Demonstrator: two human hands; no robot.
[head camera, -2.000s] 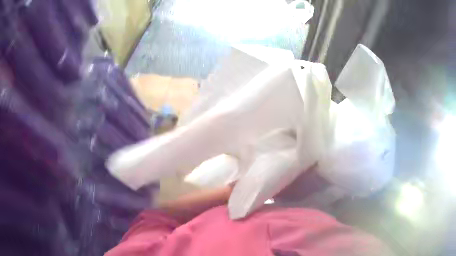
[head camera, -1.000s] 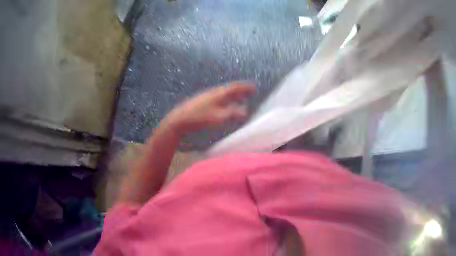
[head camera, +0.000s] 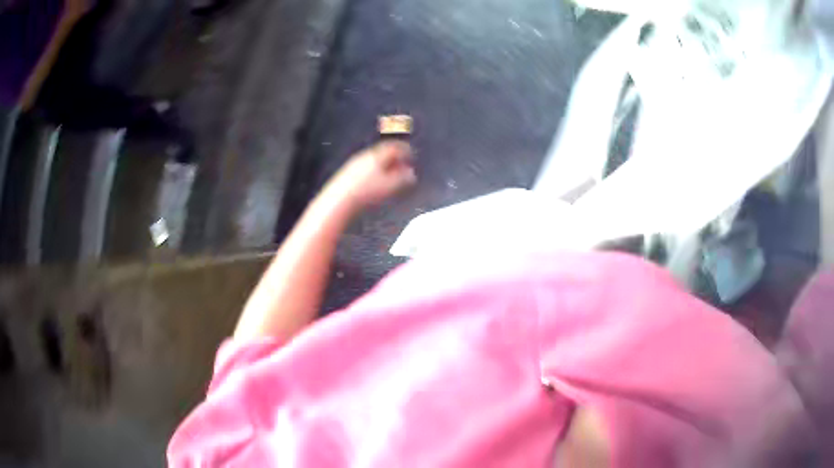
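Note:
A large bunch of crumpled white plastic bags (head camera: 704, 137) spreads over the upper right, overexposed and blurred, with a white flap reaching left in front of my pink top. My left hand (head camera: 382, 174) is stretched forward over the dark floor, left of the bags and apart from them, with fingers curled and blurred. A small tan and white thing (head camera: 395, 125) shows just beyond its fingers; I cannot tell whether the hand holds it. My right hand does not show.
The dark speckled floor (head camera: 475, 101) lies ahead. A brown surface (head camera: 174, 320) with dark marks is at the lower left, with dark and pale upright strips above it. Crinkled clear plastic (head camera: 732, 260) shows below the white bags. A blurred pink shape is at the right edge.
The view has swung away from the purple pile. The white bags have shifted to the right of the view. My left hand, hidden at first, now shows apart from them with fingers more curled.

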